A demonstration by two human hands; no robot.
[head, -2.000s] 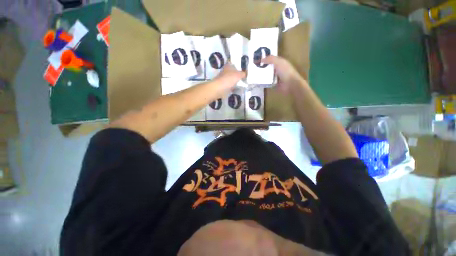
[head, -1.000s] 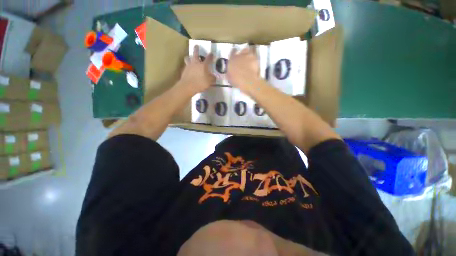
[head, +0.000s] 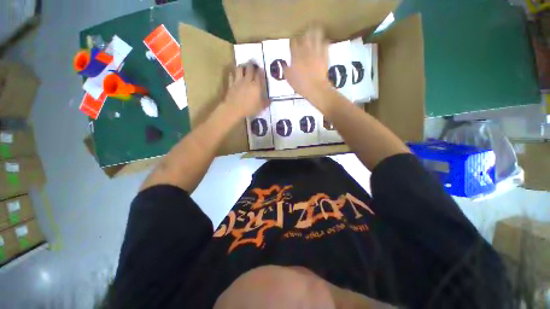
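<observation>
An open brown carton (head: 395, 78) stands on the green table with its flaps up. Inside are two rows of white product boxes (head: 280, 130) with dark oval prints. In the back row, some boxes at the right (head: 350, 69) lean and overlap. My left hand (head: 246, 90) is over the back-left box, its fingertips on the box face. My right hand (head: 309, 63) is over the middle of the back row, fingers pointing to the back flap and slightly blurred. Whether either hand grips a box cannot be told.
Orange and blue tape dispensers (head: 114, 86) and orange label strips (head: 164, 51) lie on the green table (head: 476, 66) left of the carton. A blue plastic stool (head: 455, 169) with a clear bag is on the floor at right. Stacked cartons (head: 18, 175) stand at far left.
Both hands remain over the back row; the right hand has moved a little toward the back. The right-hand back boxes now lean and overlap differently. The view has shifted, showing more of the label strips.
</observation>
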